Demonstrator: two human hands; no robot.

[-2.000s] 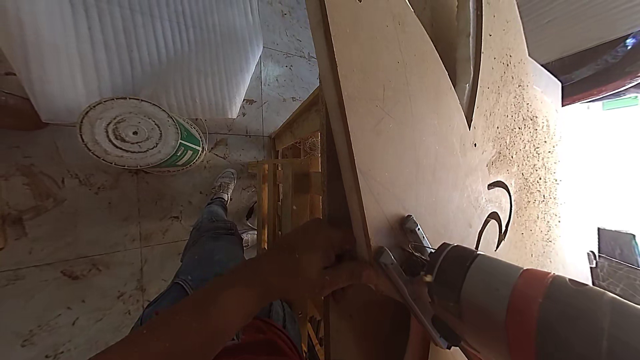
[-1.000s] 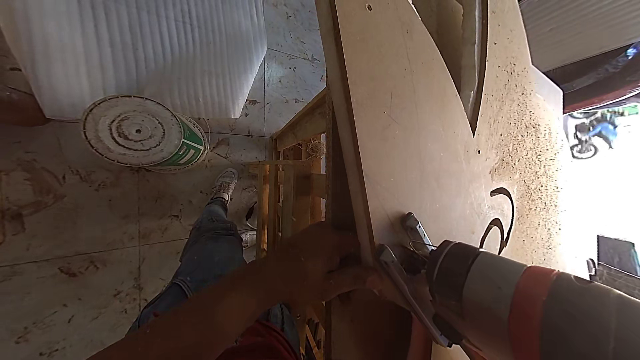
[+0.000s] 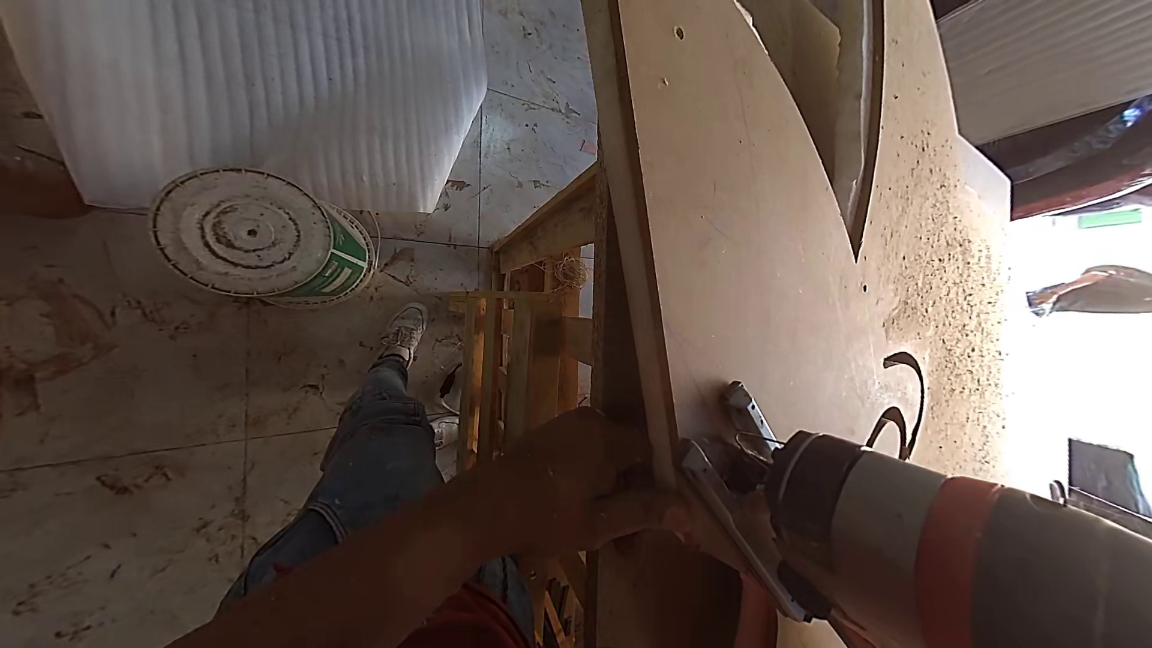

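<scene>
My left hand (image 3: 598, 490), in deep shade, is curled at the near-left edge of a large pale wooden board (image 3: 747, 243), low in the middle of the view. Just right of it, the metal base arms of a grey power tool (image 3: 900, 522) with an orange band rest at the board's edge. The tool's body fills the lower right. My right hand (image 3: 720, 531) shows only as a bit of skin under the tool, and its grip is hidden. The board has a long pointed cutout and a curved slot (image 3: 918, 396) beyond the tool.
A wooden slatted frame (image 3: 504, 378) stands below the board's left side. On the tiled floor are a lidded bucket (image 3: 252, 232) and a large block wrapped in white foam (image 3: 288, 99). Sawdust-like specks (image 3: 945, 252) cover the board's right part.
Both hands and the tool stay in nearly the same place. In the bright area outside at right, a motorcycle seen a second ago has gone from view, and a blurred shape shows there.
</scene>
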